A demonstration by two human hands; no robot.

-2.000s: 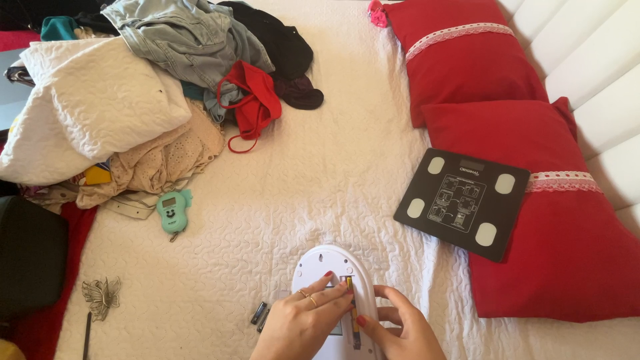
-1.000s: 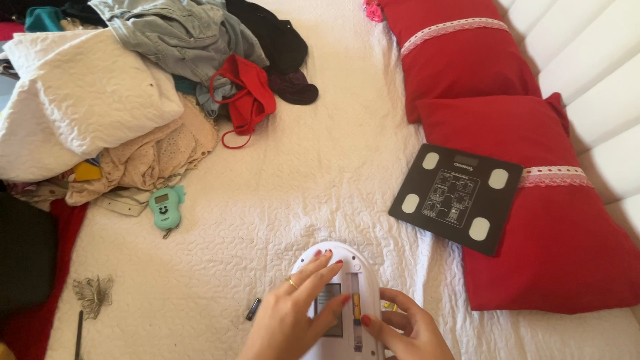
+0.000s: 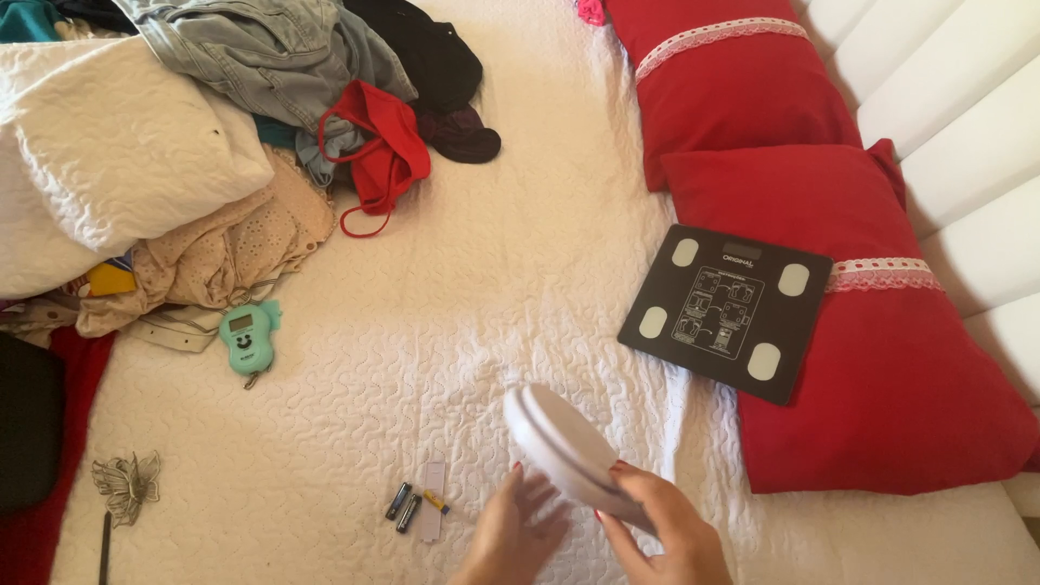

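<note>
My right hand [image 3: 670,520] grips one end of a rounded white plastic device [image 3: 561,447], which is lifted and tilted above the bed. Beside its lower left edge is my left hand [image 3: 520,524], blurred, fingers apart, with nothing held in it. On the quilted bedspread to the left lie two dark cylindrical batteries [image 3: 404,508] and a thin white plastic strip [image 3: 433,520], probably a battery cover. A small yellow battery [image 3: 436,501] rests across this strip. The underside of the device is hidden.
A black glass body scale [image 3: 727,313] leans on red cushions [image 3: 861,390] at the right. A turquoise hanging scale [image 3: 248,340] lies near a heap of clothes [image 3: 236,203] at the upper left. At lower left are a metallic butterfly ornament [image 3: 127,487] and a dark pencil-like stick [image 3: 105,548].
The white device, lying with its battery slot facing up before, is now raised and tilted in my right hand. My left hand has come off it. The strip and yellow battery now show on the bedspread.
</note>
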